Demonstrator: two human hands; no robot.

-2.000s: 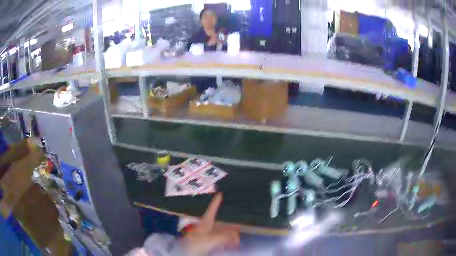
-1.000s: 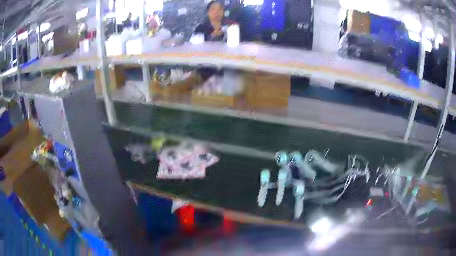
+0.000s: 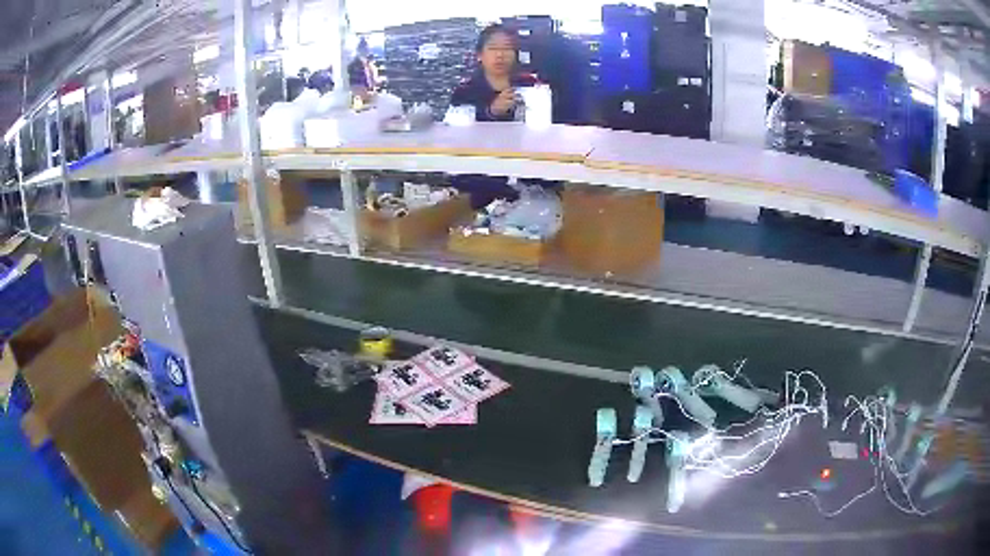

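Neither of my hands is in the picture. On the dark green bench (image 3: 543,462) lie several overlapping white-pink printed sheets (image 3: 440,386) with dark print. A small yellow tape roll (image 3: 376,341) sits behind them, beside crumpled clear plastic (image 3: 334,367). To the right, several pale green corded units (image 3: 641,443) lie in a cluster with tangled white cables (image 3: 760,440). A small red light (image 3: 826,474) shows near the cables.
A grey metal cabinet (image 3: 206,358) stands at the left, with cartons (image 3: 65,380) beside it. Red stools (image 3: 433,504) are under the bench's front edge. Beyond is a long pale shelf (image 3: 651,158) with cartons (image 3: 613,228) below. A person (image 3: 497,81) is behind it.
A hand with a pointing finger, seen low in front of the sheets two seconds ago, is gone from the picture. The view has shifted a little and is sharper; the things on the bench lie as before.
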